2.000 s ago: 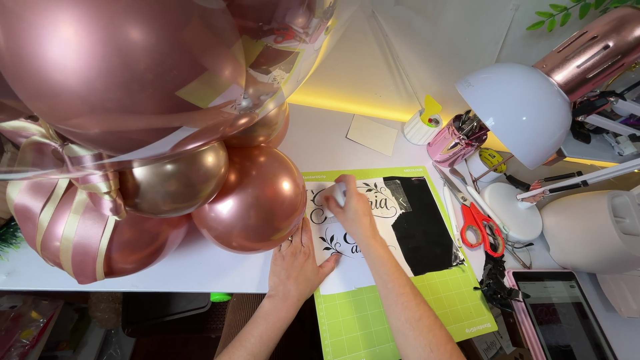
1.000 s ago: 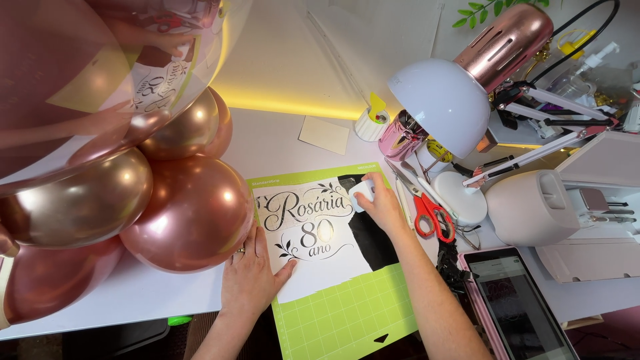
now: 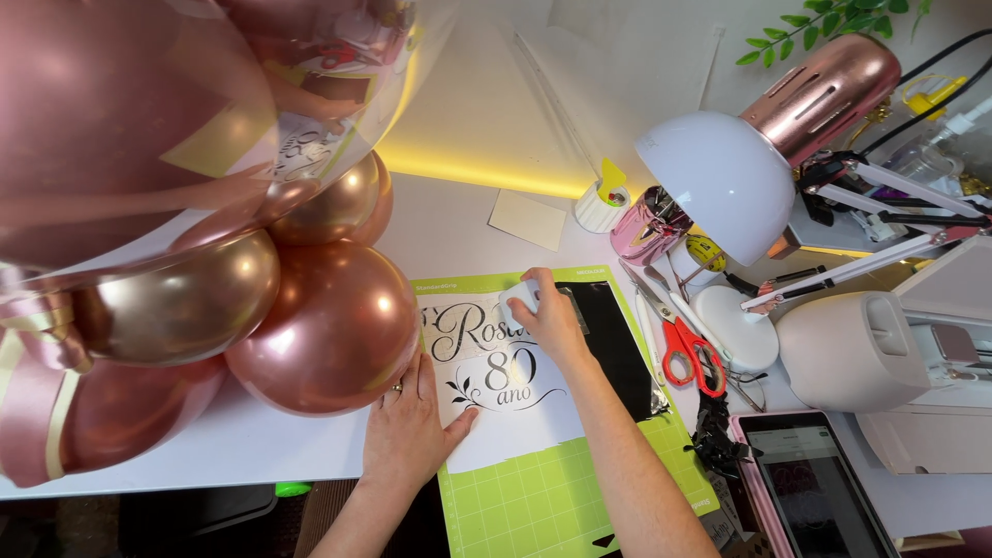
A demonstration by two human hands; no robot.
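Note:
A green gridded cutting mat lies on the white table. On it is a white sheet with black script lettering, the number 80 and a leafy sprig; clear film seems to cover the upper lettering. My right hand grips a small white scraper against the upper line of lettering and hides part of it. Flat at the sheet's left edge, my left hand rests with its fingers apart, wearing a ring. A sheet of black vinyl lies on the mat, right of the lettering.
Pink and gold balloons crowd the left side. Red-handled scissors, black vinyl scraps and a tablet lie at the right. Behind them stand a white-shaded lamp, a pink cup of tools and a white pot.
My right hand has moved left with the scraper, from the vinyl's edge onto the upper lettering. My left hand stays at the sheet's left side. The view has shifted.

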